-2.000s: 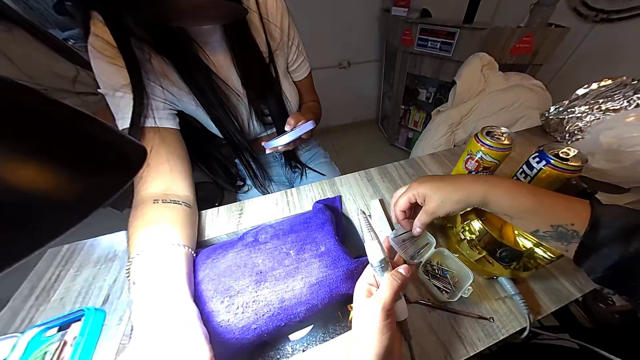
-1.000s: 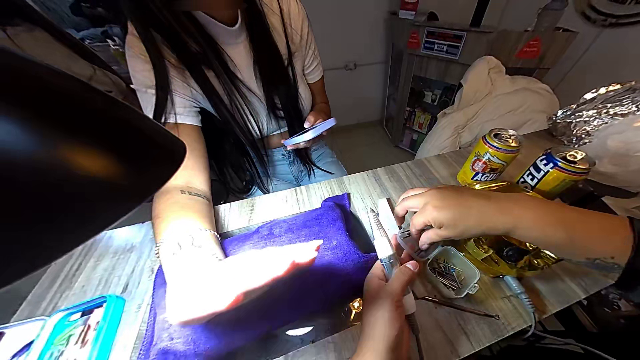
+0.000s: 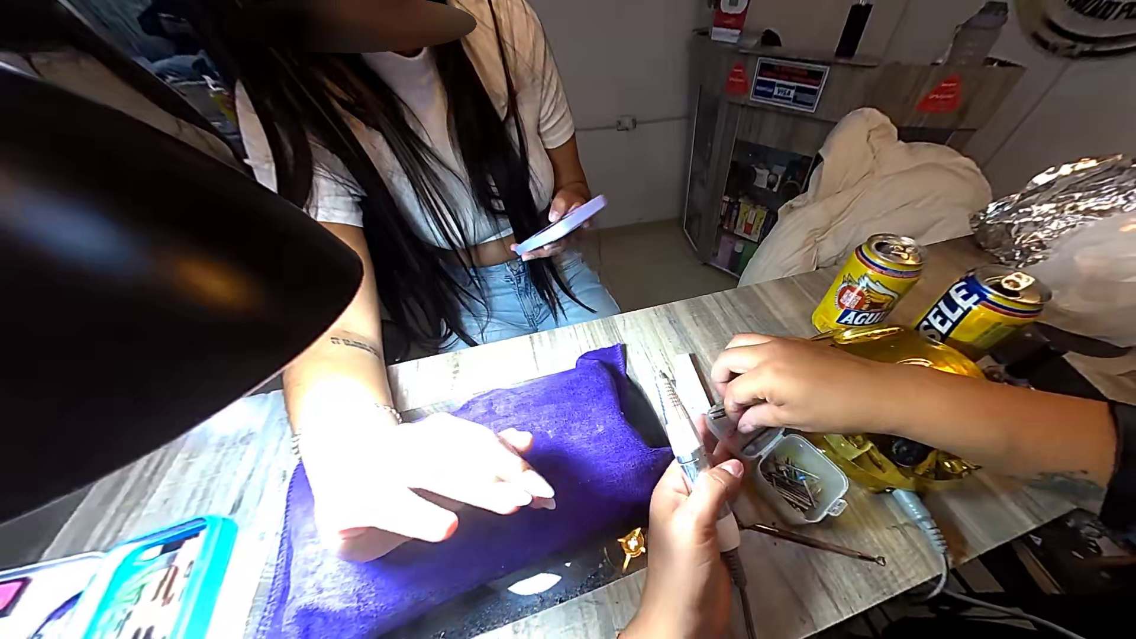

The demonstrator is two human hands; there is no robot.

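Upright in my left hand (image 3: 692,541) is a white electric nail drill handpiece (image 3: 682,430), its cord running down past the wrist. My right hand (image 3: 781,386) has its fingers bent over the raised lid of a small clear plastic case (image 3: 830,479); whether they pinch a bit is hidden. Several metal drill bits (image 3: 790,488) lie in the case. Left of the drill, another person's hand (image 3: 426,484) rests palm down on a purple towel (image 3: 568,444), brightly lit. Behind the case a white nail file (image 3: 691,380) lies on the table.
A black lamp shade (image 3: 160,284) fills the upper left. Two yellow cans (image 3: 868,282) and a shiny gold bowl (image 3: 923,355) stand at the right. A thin metal tool (image 3: 816,541) lies near the case. At lower left is a turquoise case (image 3: 213,550). The other person holds a phone (image 3: 561,226).
The other person's hand has come to the right onto the middle of the towel. My right hand has moved from above the case down to its lid. The drill stays in my left hand.
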